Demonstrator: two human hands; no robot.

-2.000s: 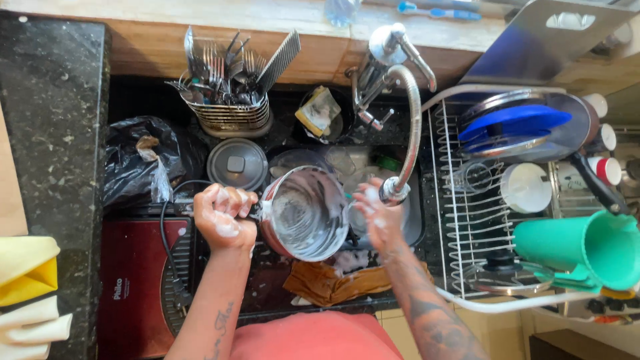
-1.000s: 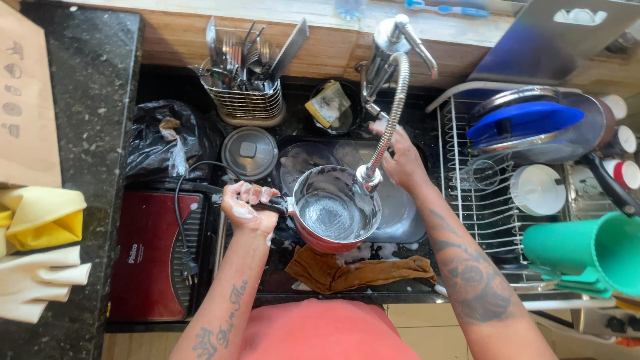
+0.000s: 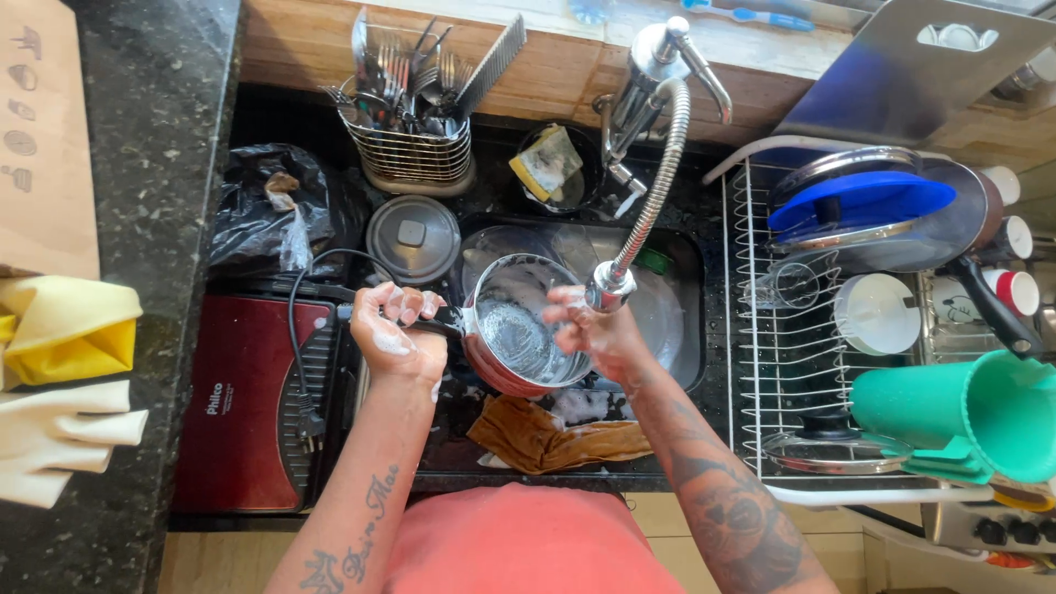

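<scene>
My left hand [image 3: 396, 334], with soap suds on it, is closed around the black handle [image 3: 445, 320] of a red saucepan [image 3: 520, 330] held over the left part of the sink [image 3: 689, 330]. Sudsy water shows inside the pan. My right hand [image 3: 598, 330] is at the pan's right rim, fingers apart, just below the spout head of the flexible metal faucet hose [image 3: 660, 190]; I see nothing held in it. A wet brown cloth [image 3: 553, 437] lies on the counter edge in front of the sink.
Left are a red electric grill [image 3: 239, 404], a black plastic bag [image 3: 268, 206], a lidded container [image 3: 412, 239] and rubber gloves [image 3: 70, 338]. Behind stand a cutlery basket [image 3: 417, 153] and a bowl with a sponge [image 3: 549, 165]. Right is a dish rack [image 3: 747, 346] holding a green pitcher [image 3: 916, 404].
My right hand was up at the faucet's base a second ago; it has come down to the pan's right rim. My left hand still holds the handle.
</scene>
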